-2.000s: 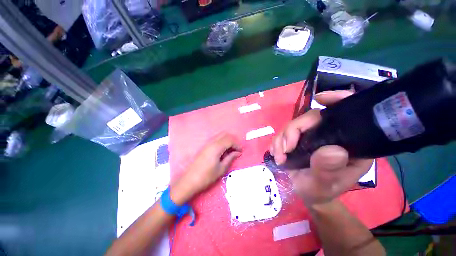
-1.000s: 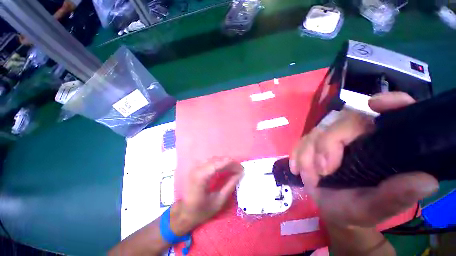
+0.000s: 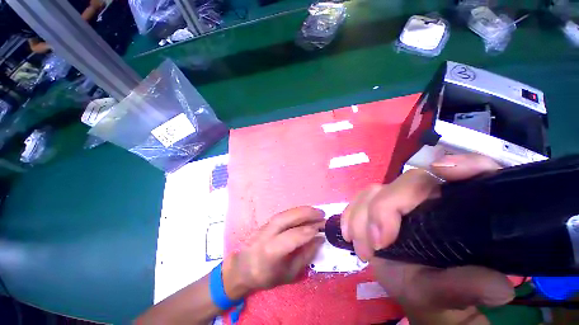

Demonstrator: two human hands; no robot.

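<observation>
The white device housing (image 3: 334, 259) lies on the red mat (image 3: 279, 159), partly hidden by both hands and the driver. My right hand (image 3: 406, 222) is closed around the black electric screwdriver (image 3: 495, 216), held slanted with its nose over the housing. My left hand (image 3: 279, 247), with a blue band on the wrist, is at the housing's left side, its fingertips close to the driver's nose. Whether these fingers hold a screw or touch the bit is hidden. The bit's tip cannot be made out.
The screw feeder (image 3: 492, 86) stands right, behind the driver. A white sheet (image 3: 184, 235) lies left of the mat, with a labelled plastic bag (image 3: 171, 130) behind it. Bagged housings (image 3: 423, 33) lie along the far green bench (image 3: 279, 82). A metal upright (image 3: 95, 44) rises at upper left.
The driver has moved from the right in over the housing. My left hand has moved right, to the driver's nose, its fingers drawn together. The view has shifted, so the feeder's open top shows more.
</observation>
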